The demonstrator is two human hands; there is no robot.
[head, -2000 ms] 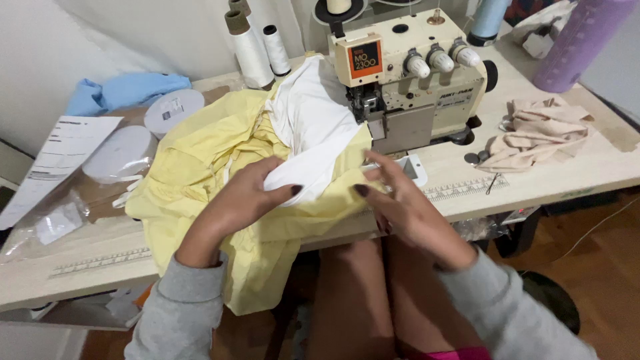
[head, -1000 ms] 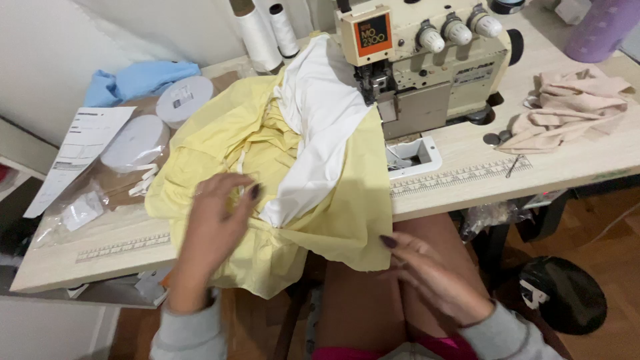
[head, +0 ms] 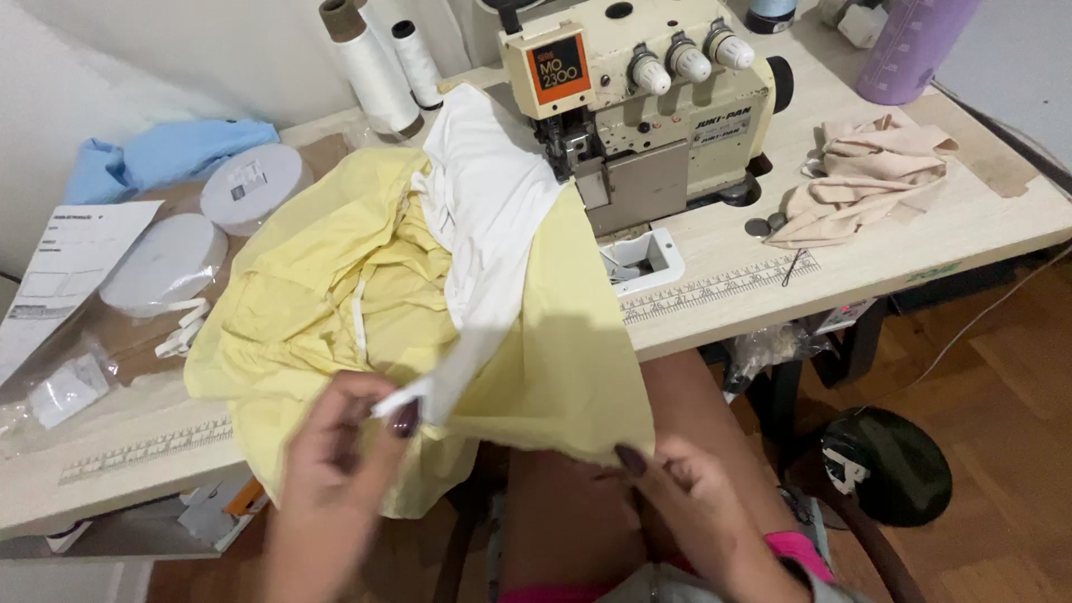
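My left hand (head: pixel 343 461) pinches the lower end of the white fabric (head: pixel 486 201) between thumb and fingers, over the yellow fabric (head: pixel 578 360). With thumb and fingertips, my right hand (head: pixel 687 494) grips the lower right corner of the yellow piece, which hangs past the table's front edge. The top of both fabrics reaches the presser foot area of the cream Juki overlock sewing machine (head: pixel 645 167); whether they lie under the foot cannot be told. Gathered yellow cloth with a narrow white strip is bunched to the left.
Thread cones (head: pixel 377 75) stand behind the fabric. At the left lie rolls of white elastic or tape (head: pixel 167 264), a printed sheet (head: pixel 71 268) and blue cloth (head: pixel 176 155). Beige cloth (head: pixel 888 176), dark discs (head: pixel 758 227) and a purple bottle (head: pixel 913 50) are at the right.
My left hand, apart from the white fabric's end one second ago, now pinches it. My right hand has closed on the yellow corner. The yellow piece was spread out toward me after two seconds ago.
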